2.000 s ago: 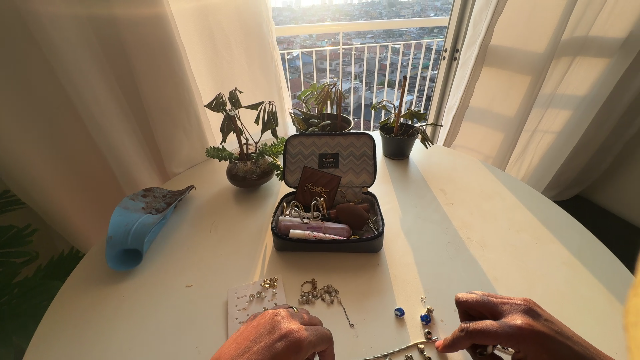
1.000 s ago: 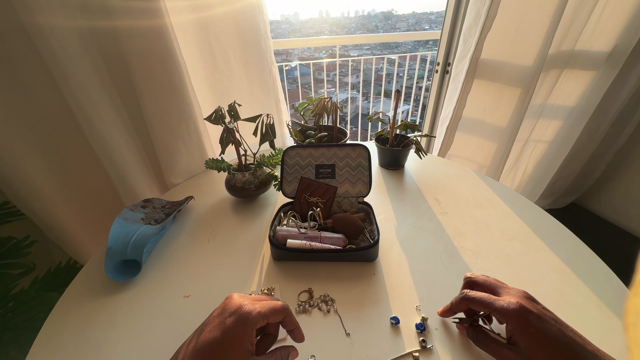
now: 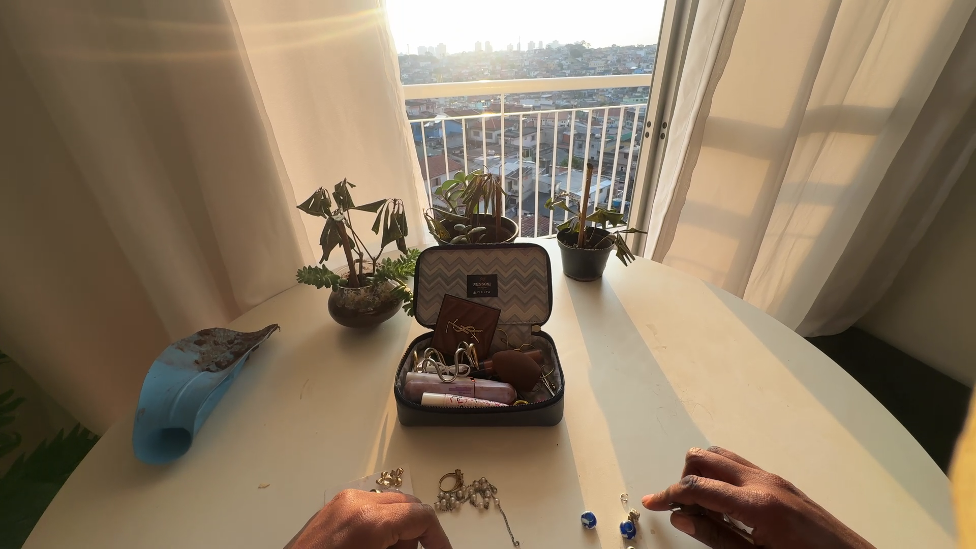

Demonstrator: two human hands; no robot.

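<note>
My left hand (image 3: 370, 520) is at the bottom edge, over a white card (image 3: 343, 482) beside small gold-coloured jewelry pieces (image 3: 390, 478); whether its fingers hold anything is hidden. Right of it lie a ring (image 3: 451, 481) and a beaded chain (image 3: 482, 494). My right hand (image 3: 751, 496) has a thin metal item under its curled fingers, too shaded to name. Just left of its fingertips are blue-and-gold earrings or beads (image 3: 627, 528), with another blue one (image 3: 588, 520) apart. An unzipped case (image 3: 480, 415) stands with its lid up, holding tubes (image 3: 461, 390), a brown applicator (image 3: 516, 370) and a brown compact (image 3: 465, 328).
A blue plastic scoop (image 3: 179, 396) with soil on it lies at the left of the round white table (image 3: 762, 396). Potted plants stand behind the case: one in a round bowl (image 3: 364, 303), one in a black pot (image 3: 584, 255). Curtains and a balcony railing are beyond.
My left hand has moved left, back toward the card, since one second ago. Between the two earlier frames my right hand rose a little from the small pieces beside it.
</note>
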